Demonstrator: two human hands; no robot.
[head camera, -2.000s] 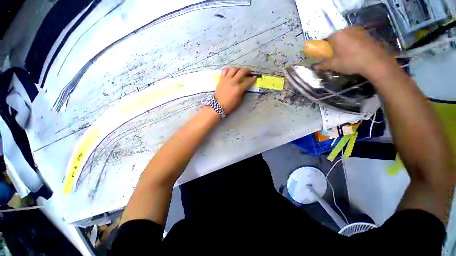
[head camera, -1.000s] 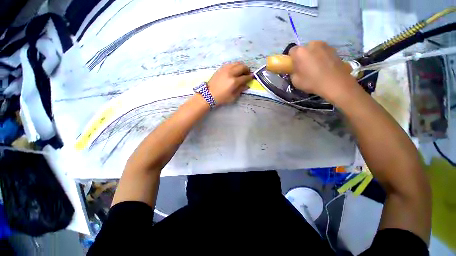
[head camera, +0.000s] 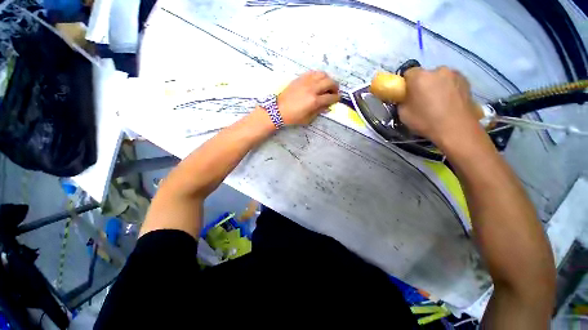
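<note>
The yellow curved template (head camera: 454, 185) lies on the white waistband piece on the pale table; yellow shows on both sides of the iron. The steam iron (head camera: 377, 111) rests over this strip, its tip pointing left toward my left hand. My right hand (head camera: 438, 100) is closed around the tan wooden handle, and a thin pen with a blue-purple end (head camera: 420, 35) sticks up beyond its fingers. My left hand (head camera: 308, 97) presses on the strip just left of the iron tip, fingers bent. Its fingertips are partly hidden, so I cannot tell whether it grips the edge.
Dark curved lines or thin strips (head camera: 445, 40) run along the far side of the table (head camera: 335, 187). A black plastic bag (head camera: 48, 109) is at left. Yellow scraps (head camera: 229, 242) lie below the near edge. The black hose and yellowish cord (head camera: 548, 93) trail right from the iron.
The view has turned, so the table now slopes down to the right. Over the last two seconds the iron went from the right side onto the strip. My left hand stays on the strip.
</note>
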